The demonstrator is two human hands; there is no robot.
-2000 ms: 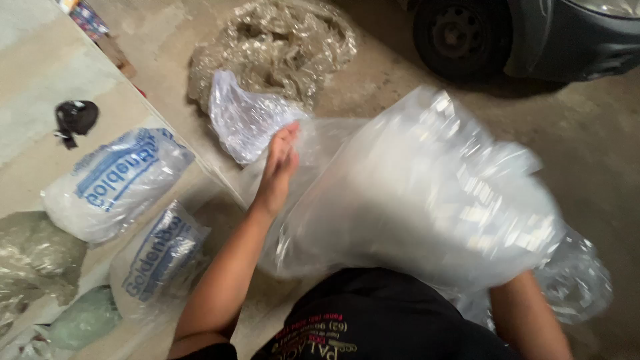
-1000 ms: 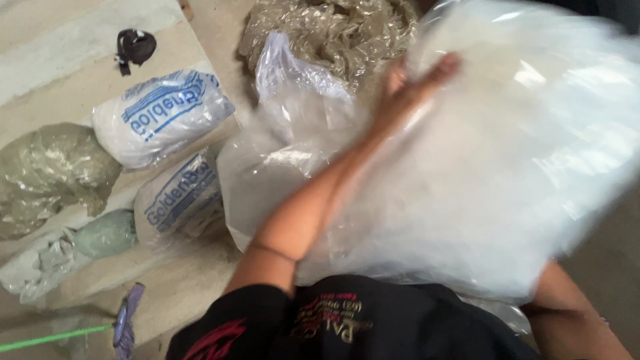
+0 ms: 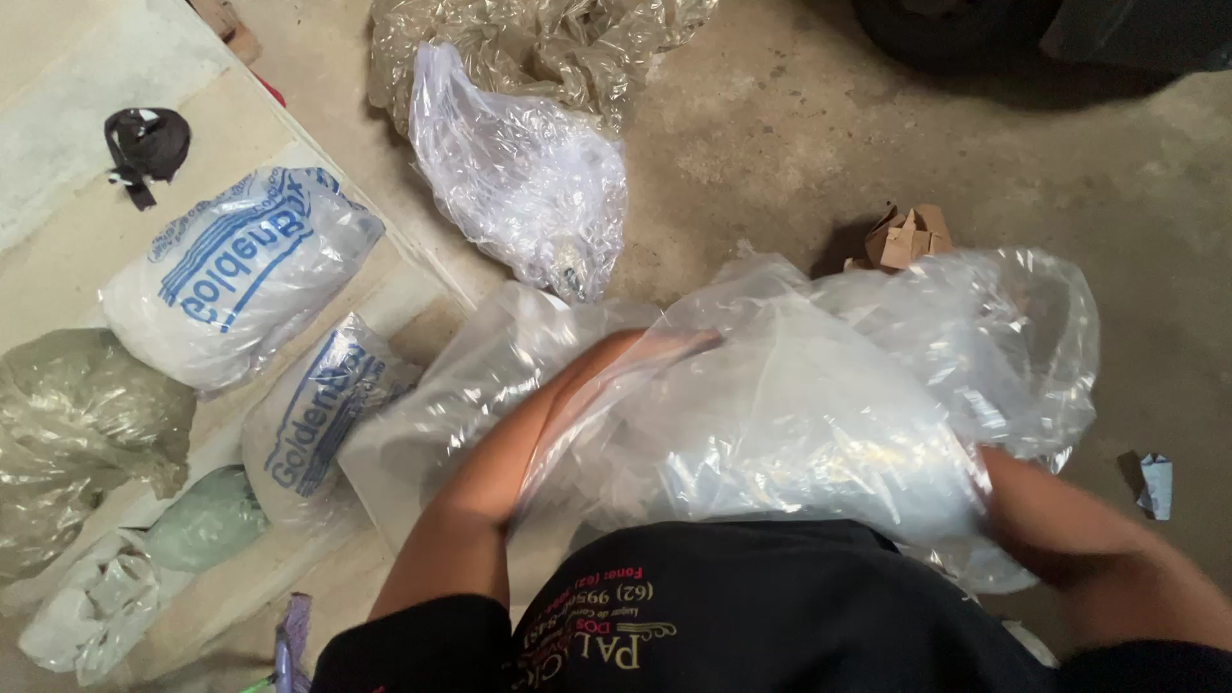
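A large bundle of clear plastic film (image 3: 770,414) lies against the front of my body, between both arms. My left hand (image 3: 688,342) reaches into its folds; film covers the fingers in part, so their grip is unclear. The right forearm goes under the film's right side, and my right hand is hidden there. More crinkled clear film (image 3: 1030,337) bulges at the right of the bundle. Just beyond the bundle, a whitish translucent plastic bag (image 3: 529,164) lies on the floor.
Brownish plastic film (image 3: 577,48) lies beyond. At left are two filled printed bags (image 3: 245,279) (image 3: 313,428), an olive plastic bag (image 3: 87,423), a greenish bag (image 3: 207,520) and a black cloth item (image 3: 149,149). Crumpled cardboard (image 3: 905,236) and a vehicle tyre (image 3: 943,29) are ahead.
The film bundle, raised and spread toward the upper right a second ago, is now lower and closer to my body. My left hand, earlier in plain view over the film, is now partly covered.
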